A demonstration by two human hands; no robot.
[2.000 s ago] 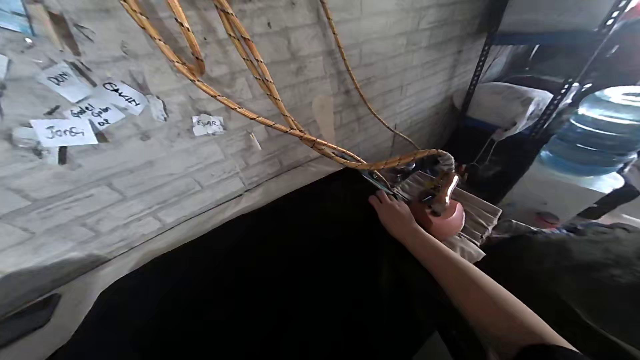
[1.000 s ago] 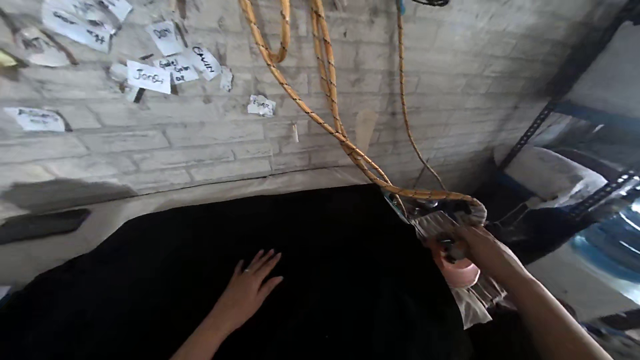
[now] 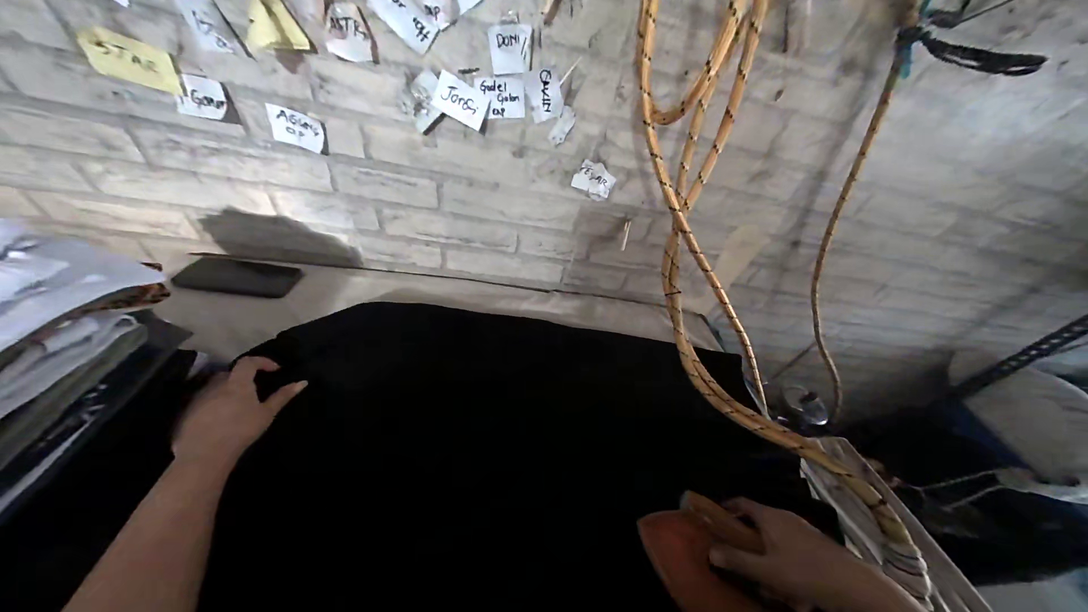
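Note:
A large black cloth lies spread over a pale covered table. My left hand is at the cloth's upper left edge, thumb and fingers apart; whether it pinches the fabric cannot be told. At the lower right, my right hand is closed around the handle of a reddish clothes iron, which is over the right part of the cloth. An orange cord with dark flecks hangs down the wall and runs past the iron's right side. The underside of the iron is hidden.
Folded clothes are stacked at the left. A dark flat object lies by the brick wall, where paper notes with writing hang. Right of the cloth is a pale slatted stand; a metal shelf frame stands beyond.
My right hand has brought the iron from the stand onto the cloth's right part. My left hand has moved from the middle of the cloth to its left edge. The view has swung left.

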